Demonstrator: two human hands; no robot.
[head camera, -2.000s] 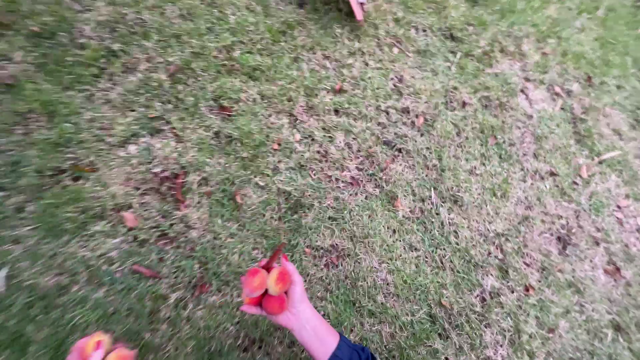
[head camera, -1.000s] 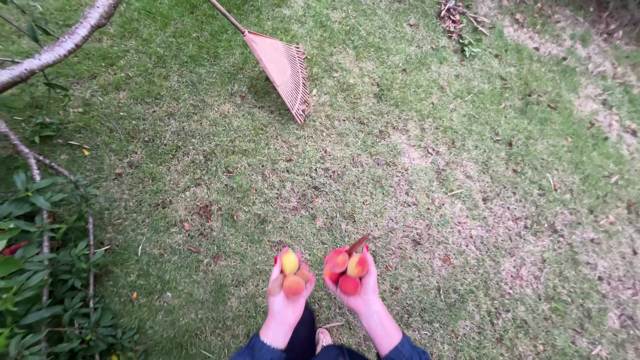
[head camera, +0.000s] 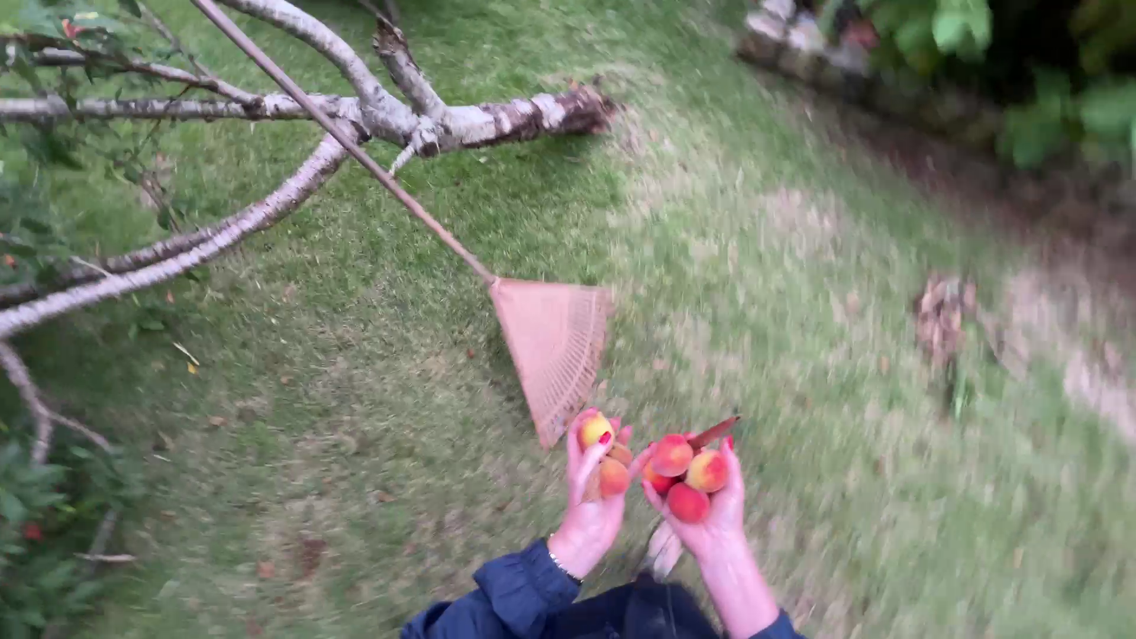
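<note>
My left hand (head camera: 592, 506), palm up with fingers curled, holds several small yellow-orange peaches (head camera: 612, 477). Beside it, my right hand (head camera: 710, 515) cups several red and orange peaches (head camera: 689, 503), with a thin reddish-brown leaf or twig (head camera: 713, 431) sticking out above them. The two hands are close together at the lower middle, above the grass. Just beyond my left hand lies the fan-shaped head of a leaf rake (head camera: 550, 346), its long handle (head camera: 399, 191) running to the upper left.
A cut tree limb (head camera: 497, 122) with forked branches lies across the upper left. Leafy foliage (head camera: 44, 532) is at the lower left. A small heap of dry leaves (head camera: 942, 319) sits on the grass at right. A bed edging (head camera: 852, 80) with plants runs along the upper right.
The view has swung up and leftward, bringing in the cut limb and more of the rake. Both hands still hold peaches and are closer together than one second ago.
</note>
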